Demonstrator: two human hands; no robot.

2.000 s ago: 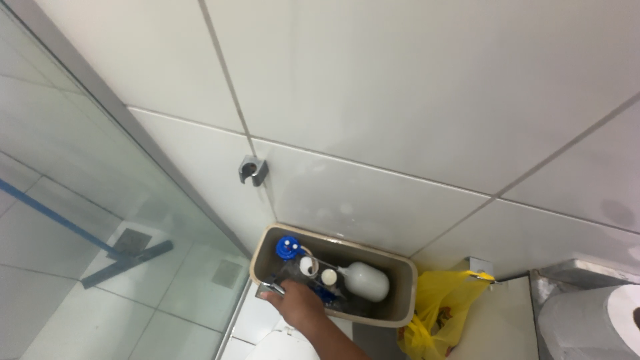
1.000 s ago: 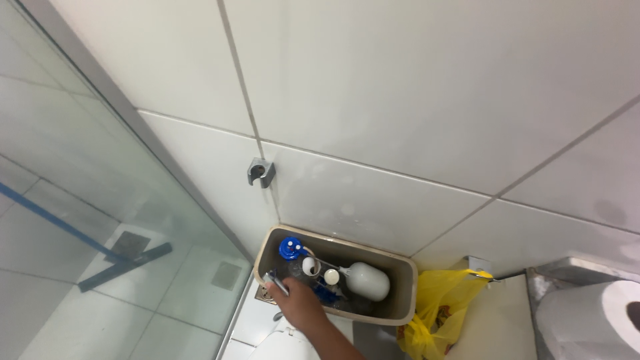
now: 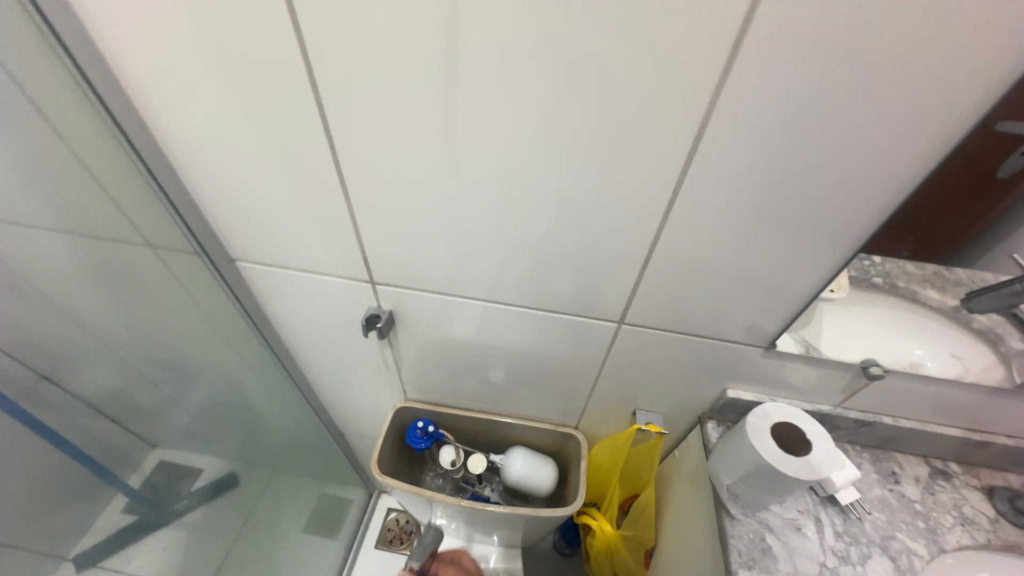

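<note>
At the bottom edge, my right hand, partly out of frame, grips a grey metallic nozzle, which looks like a handheld bidet sprayer. It is in front of the open toilet tank. Inside the tank are a blue-capped fill valve, a white float, two round white caps and some water. On the tiled wall above, an empty chrome holder bracket is fixed. My left hand is not in view.
A floor drain lies left of the tank, near the glass shower panel. A yellow plastic bag hangs at right. The marble counter bears a toilet paper roll and a white plug adapter. Behind the glass is a squeegee.
My right hand has moved from the tank's left front rim to below and in front of the tank, still holding the nozzle. The view has shifted to show the counter and mirror.
</note>
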